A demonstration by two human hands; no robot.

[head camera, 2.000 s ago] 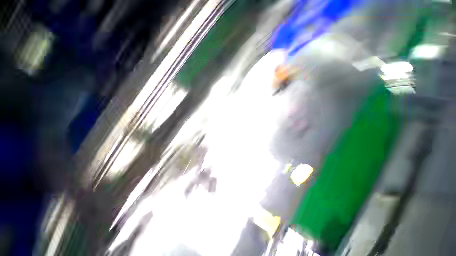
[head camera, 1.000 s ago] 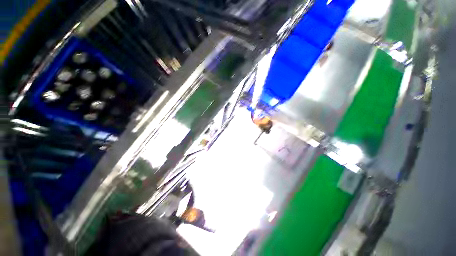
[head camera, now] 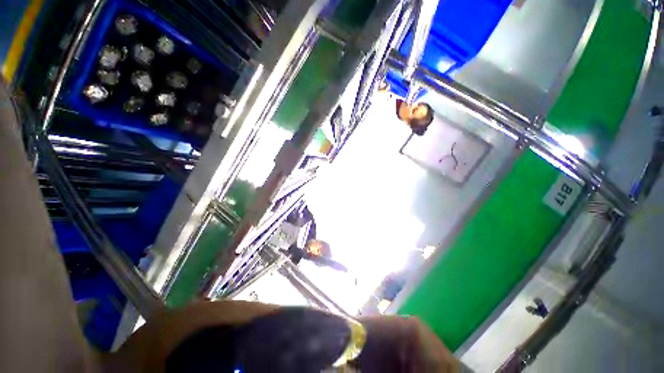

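Bare skin, apparently a hand [head camera: 408, 342], is very close to the camera at the bottom edge, cut off and blurred. It lies around a black curved object [head camera: 269, 342] with a yellow-gold edge. Whether it grips this object is unclear. A broad skin-toned shape [head camera: 33, 255], possibly an arm, fills the left edge and meets the hand low down. I cannot tell which hand this is. No other hand can be made out. Fingertips are not visible.
A blue bin [head camera: 87, 69] holds several round silver metal parts at upper left. Silver pipe frames [head camera: 473, 105] cross the view. A green strip [head camera: 495, 240] bears a white B17 label [head camera: 563, 193]. A blue panel [head camera: 459, 36] and a white sheet [head camera: 451, 153] are at upper centre. Glare whitens the middle.
The view has steadied and shifted. Skin now shows at the bottom and left edge, where a dark blurred shape was at the bottom one second ago. The black object's gold edge now shows.
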